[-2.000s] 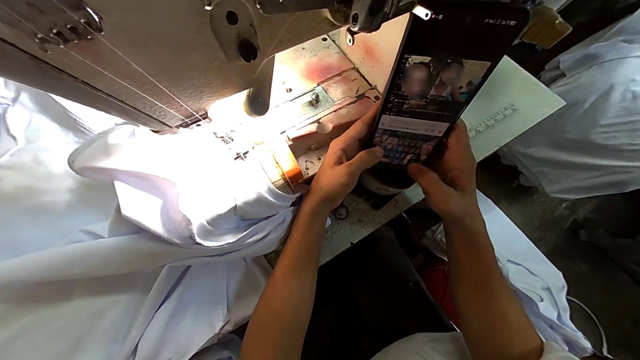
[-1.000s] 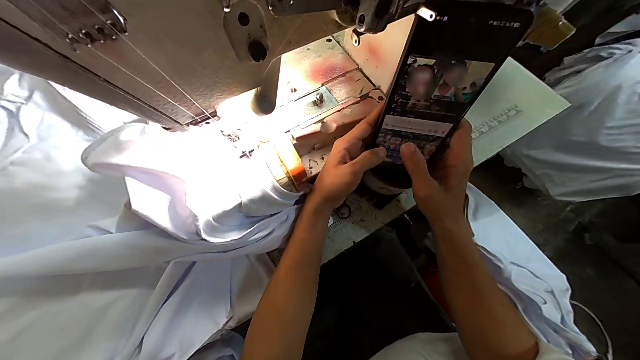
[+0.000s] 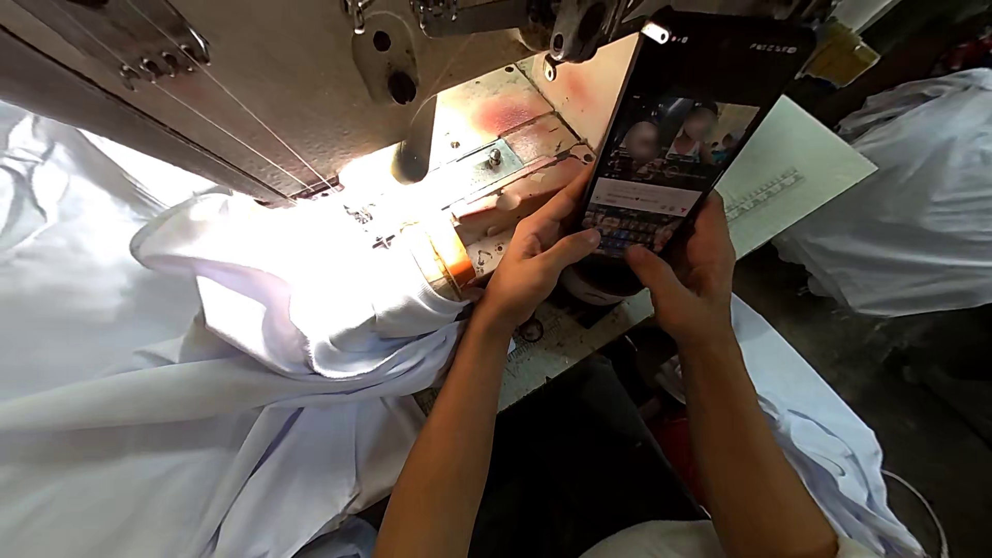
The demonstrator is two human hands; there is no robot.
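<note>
A smartphone (image 3: 674, 139) with a lit screen, showing a picture above an on-screen keyboard, is held upright between both hands. My left hand (image 3: 542, 256) grips its lower left edge, the thumb at the keyboard's left side. My right hand (image 3: 690, 271) holds the lower right side, its thumb near the keyboard's bottom edge. To the left stands an industrial sewing machine (image 3: 287, 93) with threads running down to its brightly lit needle area. White fabric (image 3: 372, 310) lies around the machine's bed beside an orange band (image 3: 452, 252), close to my left wrist. Glare hides the needle itself.
White cloth (image 3: 116, 465) spreads across the left side. Behind the phone is a pale board with a printed scale (image 3: 806, 178). More white fabric (image 3: 930, 194) is heaped at the right, and another piece (image 3: 806, 411) hangs beside my right forearm. A metal table edge (image 3: 558, 356) lies below the phone.
My right thumb has moved from over the on-screen keyboard to its lower edge. The phone stays in both hands, and the fabric at the machine has not plainly moved.
</note>
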